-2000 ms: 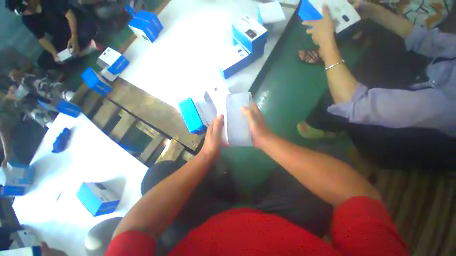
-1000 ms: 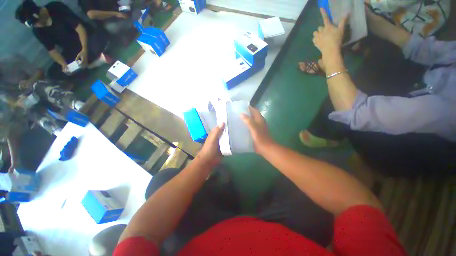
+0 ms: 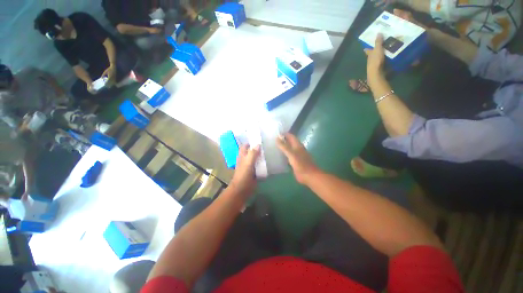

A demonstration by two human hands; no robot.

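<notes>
A pale inner piece (image 3: 274, 155) is held above my lap at the table's near corner. Its white left edge is bright and its outline is blurred. My left hand (image 3: 246, 167) grips its left side, thumb on top. My right hand (image 3: 296, 157) is at its right side, fingers and thumb on the pale face. A bright blue upright piece (image 3: 229, 149) stands on the table edge just beyond my left hand. What lies between it and the pale piece is washed out by glare.
White-topped tables (image 3: 200, 91) on wooden pallets hold blue-and-white cartons (image 3: 294, 64). A dark-blue lump (image 3: 92, 174) and a carton (image 3: 126, 239) are on the left table. At right, a person in a light sleeve (image 3: 453, 134) holds a carton (image 3: 392, 40). Other people sit at upper left.
The view has shifted, so the tables appear lower and further right. My right fingers have moved higher on the pale piece. The neighbour's carton has turned to show its printed white face.
</notes>
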